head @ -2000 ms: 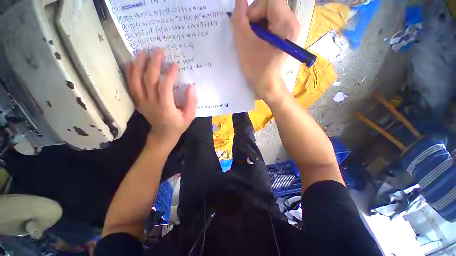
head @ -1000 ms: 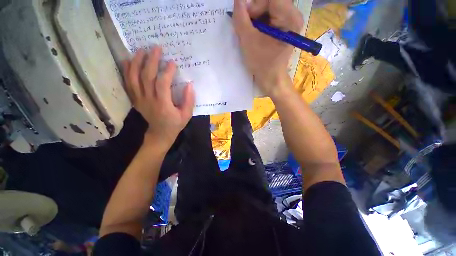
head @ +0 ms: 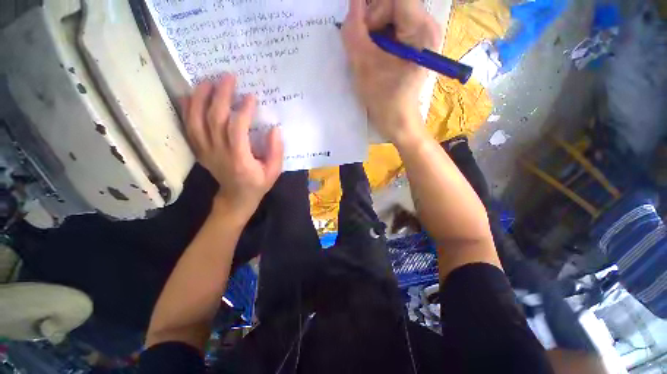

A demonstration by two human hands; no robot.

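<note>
A white record sheet [head: 307,88] with dense handwritten lines lies at the top centre, on a surface beside a worn cream-coloured machine. My left hand [head: 234,146] lies flat on the sheet's lower left part, fingers apart, holding nothing. My right hand [head: 391,66] rests on the sheet's right side and holds a dark blue pen [head: 424,56]. The pen's tip touches or nearly touches the sheet near a written line. The right hand hides part of the sheet's right edge.
The cream machine [head: 110,117] with chipped paint stands at the left. Yellow cloth [head: 457,109] lies on the floor beyond the sheet. A blue crate [head: 413,259] is behind my legs. A striped blue cloth [head: 636,241] is at the right. Another person's dark-clothed leg [head: 472,172] shows beside my right forearm.
The other person has moved from the far right to close behind my right arm. My hands have stayed nearly in place, with the pen still held. The sheet has shifted slightly left.
</note>
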